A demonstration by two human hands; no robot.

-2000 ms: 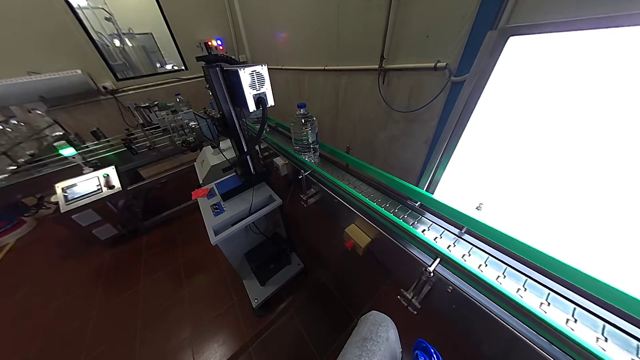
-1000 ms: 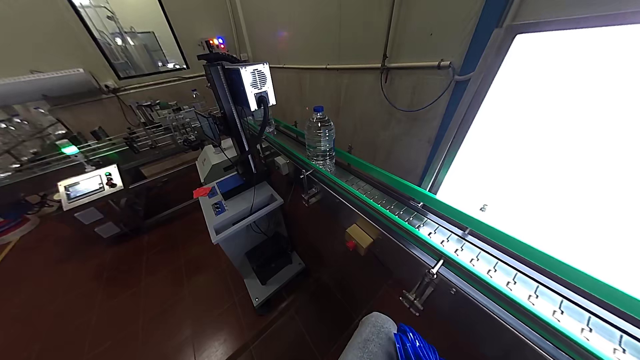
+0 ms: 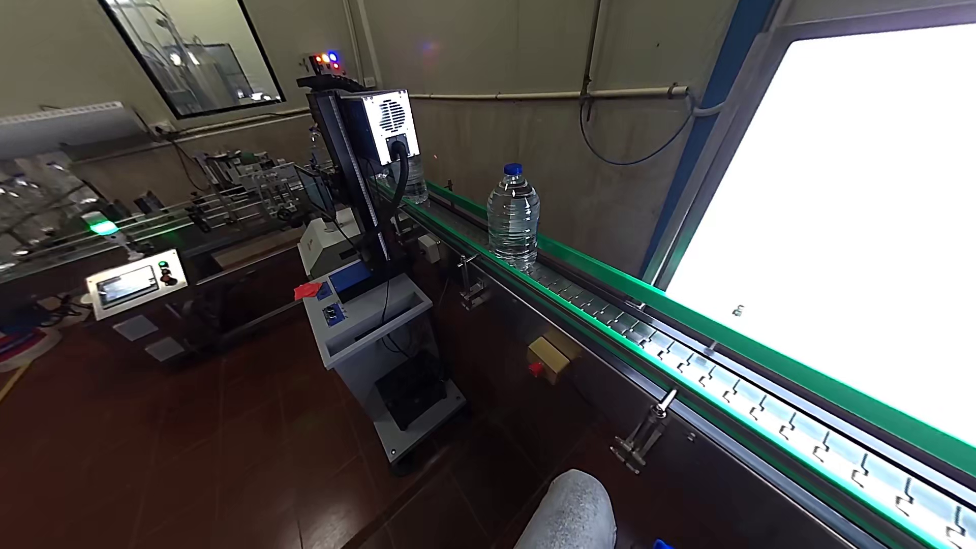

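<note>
Neither my left hand nor my right hand shows in the head view. A clear plastic water bottle with a blue cap [image 3: 514, 225] stands upright on the slatted conveyor chain [image 3: 633, 324], between its green guide rails. Behind it, a second bottle [image 3: 412, 181] is partly hidden by the box-shaped printer or marking head [image 3: 389, 122] on its upright column. At the bottom edge is my knee in grey cloth [image 3: 572, 511], with a small bit of something blue [image 3: 662, 544] to its right.
A grey wheeled cart [image 3: 374, 313] carries the column beside the conveyor. A yellow box with a red button [image 3: 550, 357] and metal rail clamps [image 3: 646, 433] stick out from the conveyor's near side. At left stands a control panel [image 3: 137, 284] before another machine line.
The water bottle has moved along the conveyor, rightward and nearer to me. A second bottle now shows by the printer head. Less of the blue thing beside my knee is in view.
</note>
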